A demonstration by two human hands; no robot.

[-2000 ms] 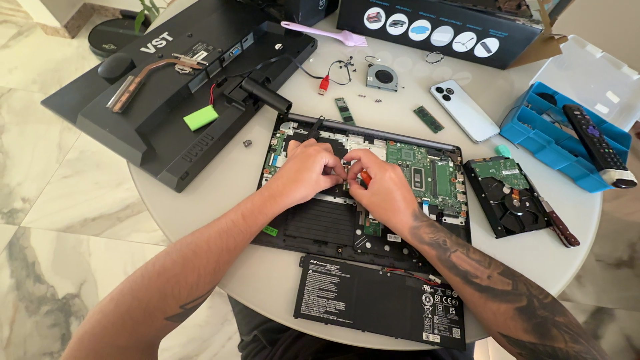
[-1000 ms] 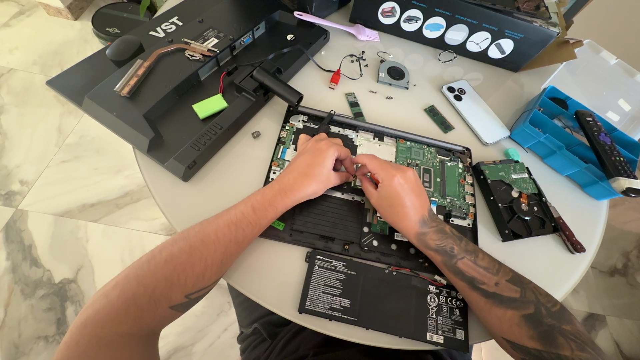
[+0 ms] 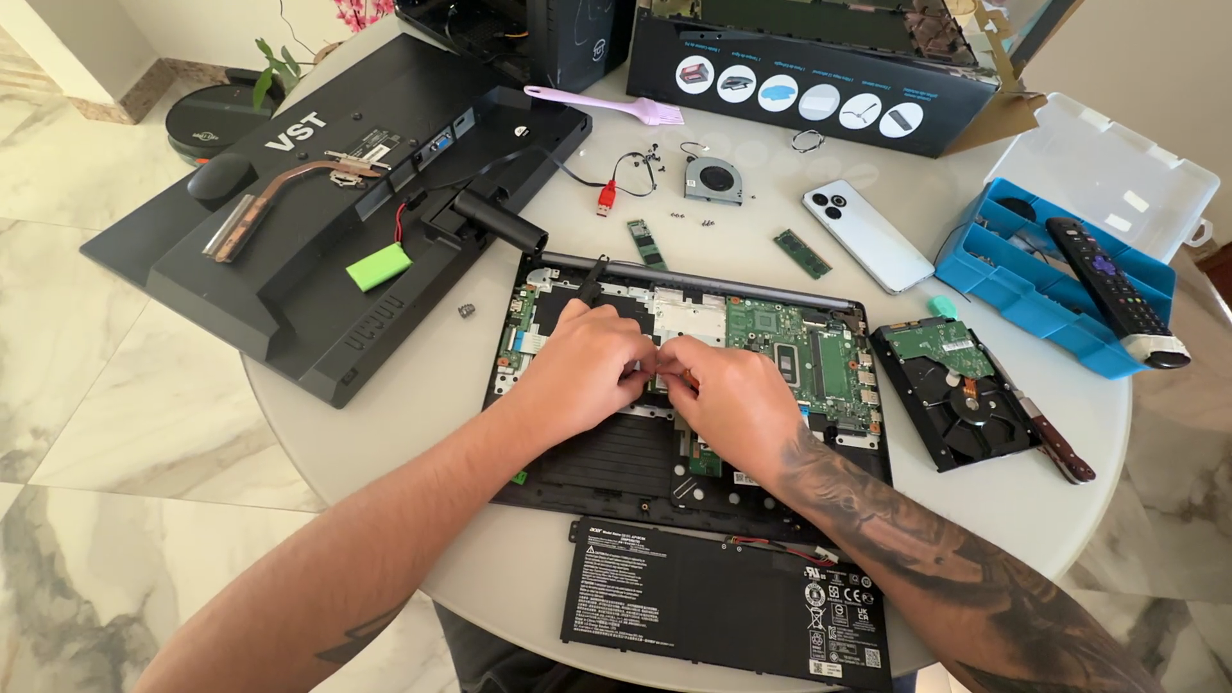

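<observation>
An opened laptop chassis (image 3: 597, 462) lies on the round table, its green motherboard (image 3: 756, 318) showing at the right. Over the middle of the chassis, my left hand (image 3: 592, 361) and my right hand (image 3: 731, 395) meet at the fingertips. Whatever is between the fingers is too small and covered to make out. A dark slim tool (image 3: 592, 279) sticks out beyond my left hand; whether the hand holds it is unclear. The detached Acer laptop battery (image 3: 722, 606) lies at the near edge. Beyond the chassis are an SSD module (image 3: 646, 244), a RAM module (image 3: 803, 252) and a cooling fan (image 3: 713, 180).
Left, a face-down monitor (image 3: 289, 221) carries a copper heatsink (image 3: 279, 192) and a green battery pack (image 3: 379, 267). Right are a smartphone (image 3: 866, 236), a hard drive (image 3: 953, 395), a knife (image 3: 1059, 448) and a blue organizer (image 3: 1030, 298) with a remote control (image 3: 1107, 279). A lilac brush (image 3: 606, 103) lies behind.
My right hand has shifted from its earlier pose, and the orange-red thing visible by its fingers two seconds ago is now mostly hidden. Both hands stay together over the chassis.
</observation>
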